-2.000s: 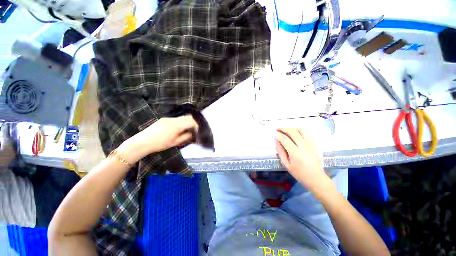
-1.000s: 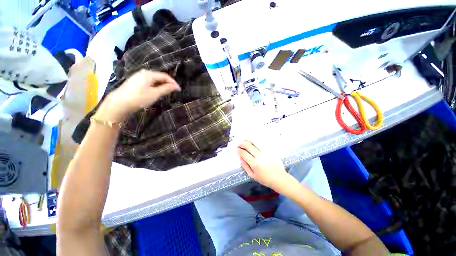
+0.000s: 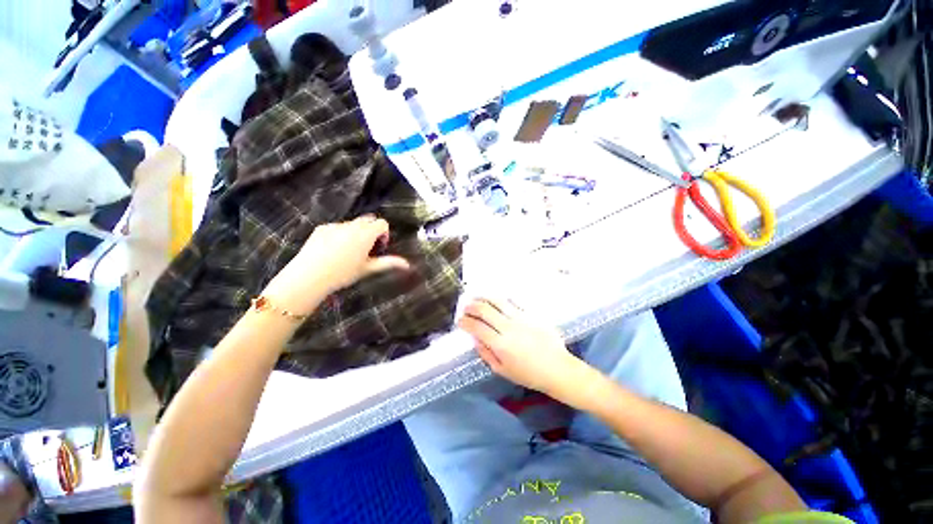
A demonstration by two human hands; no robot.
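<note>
A dark plaid garment [image 3: 307,194] with thin cream check lines lies heaped on the white table, left of the needle area. My left hand [image 3: 353,256] is over the middle of it, thumb and fingers bent towards each other; whether it pinches cloth I cannot tell. My right hand [image 3: 506,338] rests on the table near its front edge, just right of the garment, with no tool in it. The presser foot and needle area [image 3: 445,205] of the white sewing machine [image 3: 491,51] is at the garment's right edge.
Scissors [image 3: 721,213] with red and yellow handles lie right of the needle, beside a slim metal tool [image 3: 677,143]. Two brown pads [image 3: 535,120] sit on the machine. Cardboard [image 3: 153,205] with yellow tape stands at left. The table's ruler-marked edge [image 3: 614,312] runs in front.
Since two seconds ago the view has turned and the garment lies wholly bunched up to the needle area. In the last second my left hand has moved down and right over the cloth.
</note>
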